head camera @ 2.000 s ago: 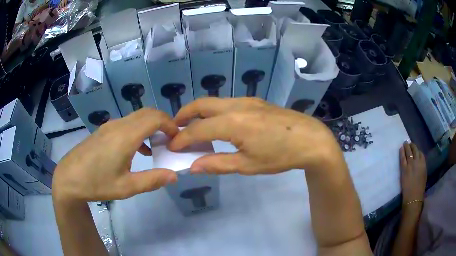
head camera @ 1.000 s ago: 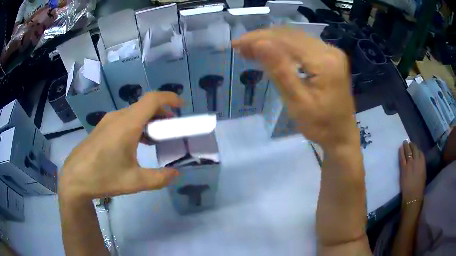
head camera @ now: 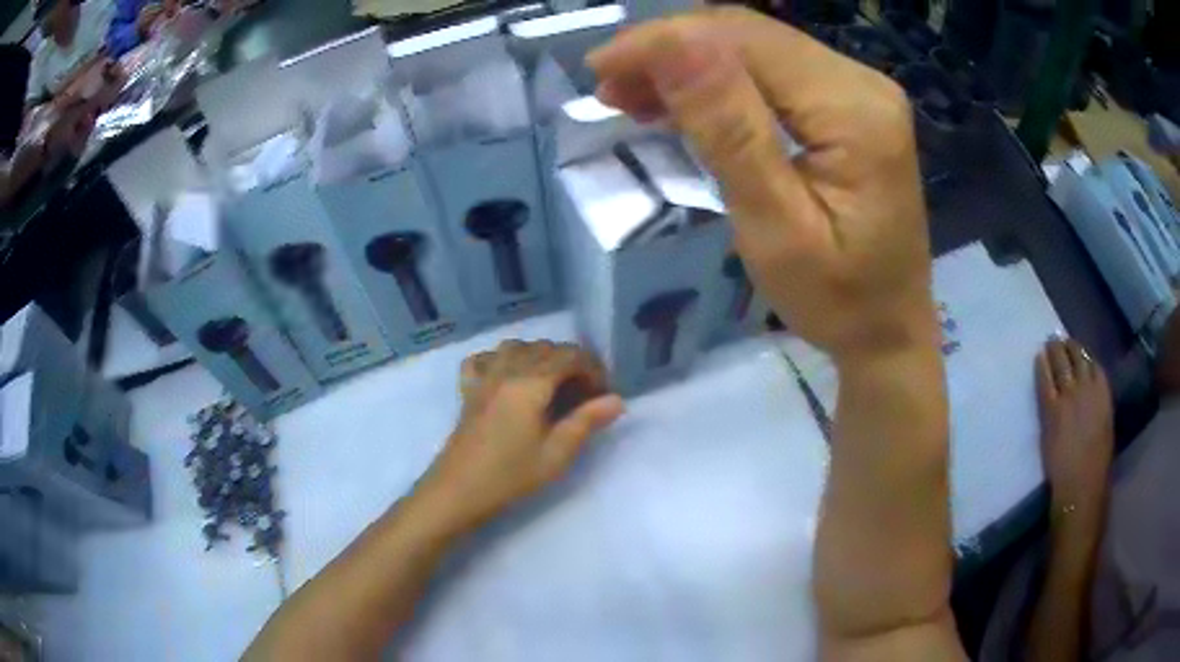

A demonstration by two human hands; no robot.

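A pale blue-grey retail carton [head camera: 663, 310] stands upright just ahead, front right in the row. Its side flaps lean inward over the mouth, with a dark gap between them. My left hand [head camera: 531, 407] is low at the carton's lower left, thumb and fingers apart, holding nothing visible; whether it touches the carton is unclear. My right hand [head camera: 809, 181] is raised at the carton's upper right with curled fingers, hiding what stands behind; whether it holds anything cannot be told.
More open cartons [head camera: 498, 194] with raised lids and white wrap stand in a row behind. Small loose fittings [head camera: 236, 476] lie at left, near closed cartons [head camera: 65, 446]. Another person's hand [head camera: 1074, 407] rests on white sheeting at right. More cartons [head camera: 1123, 239] lie far right.
The carton has moved from centre front back and right to the row. My left hand has left its top and dropped lower right. My right hand stays raised. The view has shifted.
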